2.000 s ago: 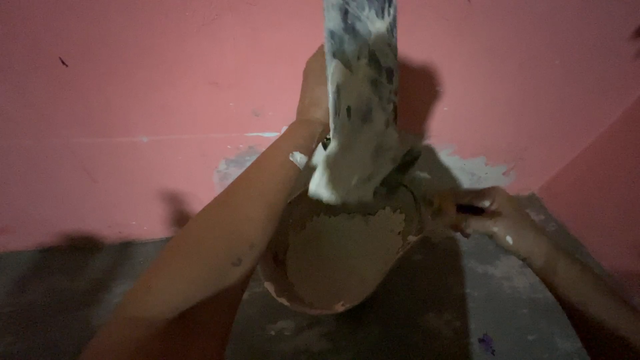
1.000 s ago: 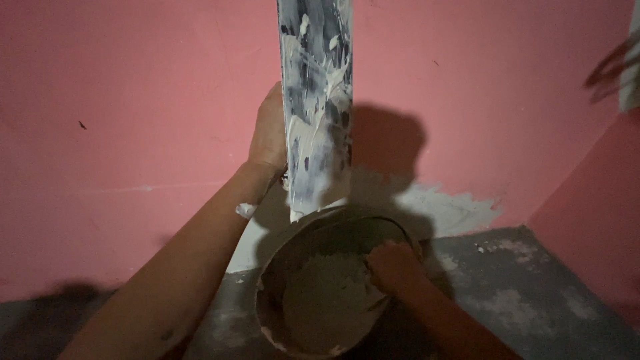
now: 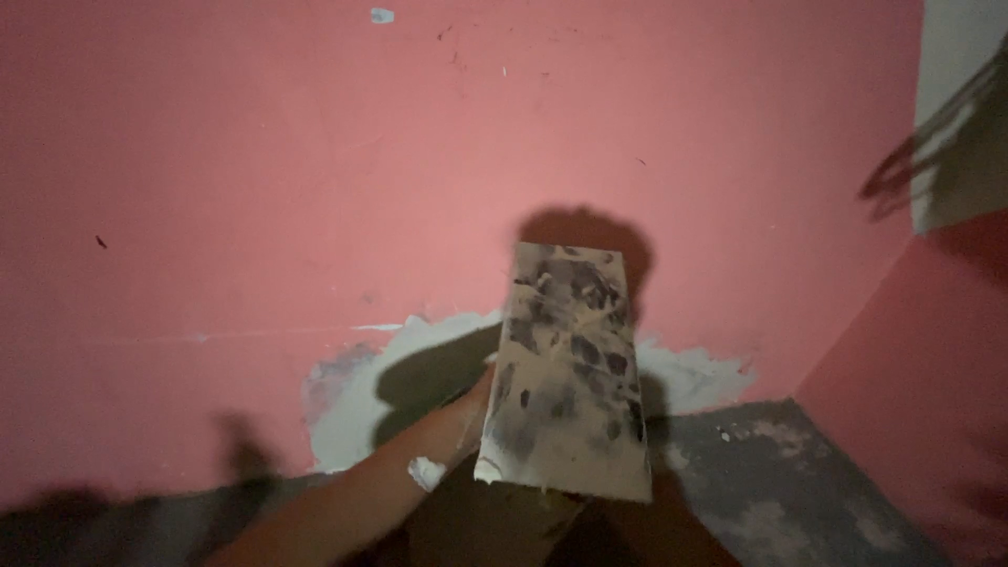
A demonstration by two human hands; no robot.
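A long flat plate [image 3: 567, 370], smeared with pale putty over a dark surface, stands tilted in front of the wall. My left forearm [image 3: 354, 496] rises to its left edge, and my left hand is mostly hidden behind the plate, gripping it from there. A blob of putty [image 3: 427, 472] clings near that forearm. Below the plate, the container of putty [image 3: 480, 520] is in deep shadow and only partly visible. My right forearm [image 3: 669, 528] is dim at the bottom; the right hand is hidden by the plate and shadow.
Behind is a pink wall [image 3: 315, 197] with a whitish patch of filler [image 3: 346, 425] low down, continuing right of the plate. The wall meets a stained grey floor [image 3: 756, 488]. A corner and another pink wall [image 3: 906, 354] stand at the right, under a pale area [image 3: 945, 71].
The plate's upper end has dropped from beyond the top of view, and its whole face now shows. My right hand, earlier visible at the putty container, has gone out of sight.
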